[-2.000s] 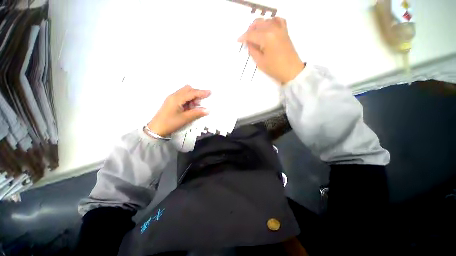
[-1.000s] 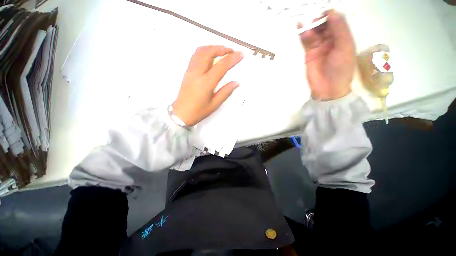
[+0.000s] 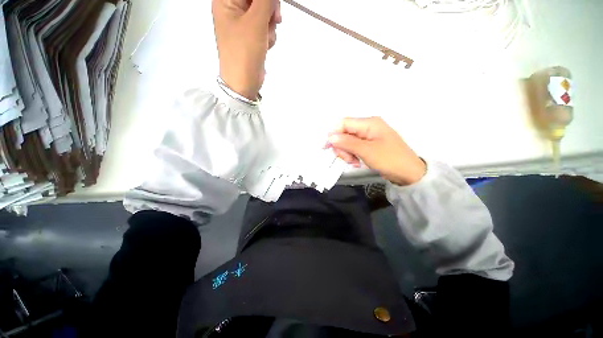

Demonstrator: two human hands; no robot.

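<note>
A long thin brown strip (image 3: 344,30) with small prongs at its right end lies on the white table. My left hand (image 3: 244,43) is at the top edge, partly cut off, with curled fingers left of the strip's upper end; its grip is unclear. My right hand (image 3: 377,146) is lower right, thumb and forefinger together at the right side of pale pieces (image 3: 274,179). Whether it pinches one is lost in the glare. The pale pieces' notched ends lie at the table's front edge against my apron.
A fanned stack of brown, white and grey pieces (image 3: 82,79) lies at the left. A glue bottle (image 3: 559,105) with a pale nozzle lies at the right. Loose white cord-like loops (image 3: 463,5) are at the far side. The table's front edge (image 3: 516,168) runs before me.
My left hand has moved up to the top edge. My right hand has come down and left from the far side to the pale pieces. The view has shifted.
</note>
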